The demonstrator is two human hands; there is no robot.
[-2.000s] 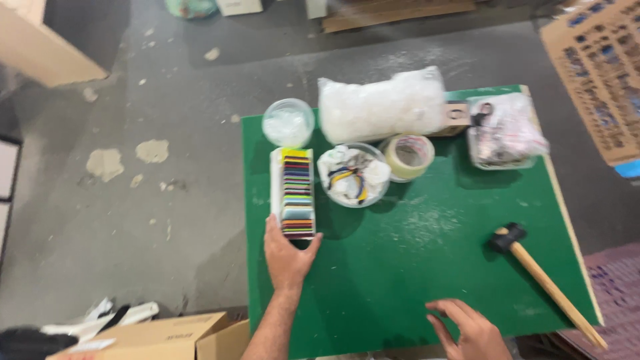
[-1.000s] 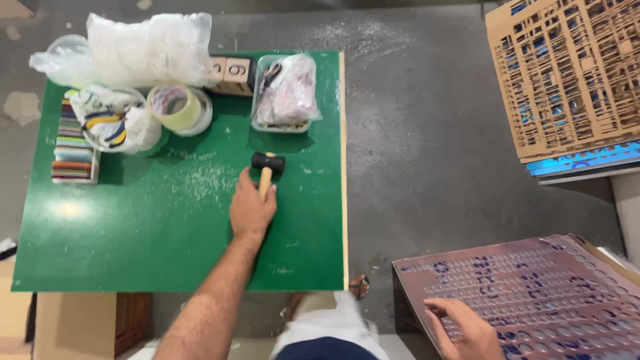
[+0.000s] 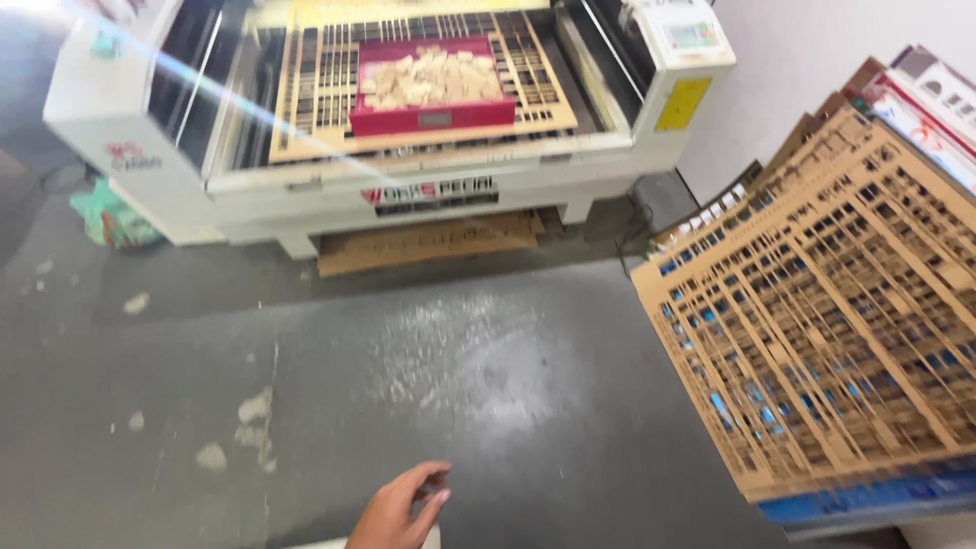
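Observation:
My left hand [image 3: 404,507] reaches in from the bottom edge, over the grey floor. Its fingers are bent and apart, and nothing shows between them. My right hand is out of view. Farther ahead, a white laser cutting machine [image 3: 457,198] has its bed exposed. On the bed lies a cut wooden sheet [image 3: 305,142], full of slots, and on this rests a red tray [image 3: 473,116] heaped with small flat wooden pieces [image 3: 431,78].
Cut-out lattice sheets [image 3: 808,328] lean in a stack at the right, with blue sheets [image 3: 869,496] below. A flat brown board [image 3: 427,244] lies beneath the machine. A green plastic bag [image 3: 114,217] sits by its left side. Grey floor [image 3: 488,351] lies between machine and hand.
The view has swung up to the machine. One second ago my left hand was at the mallet on the green table; now it holds nothing visible. My right hand has left the view.

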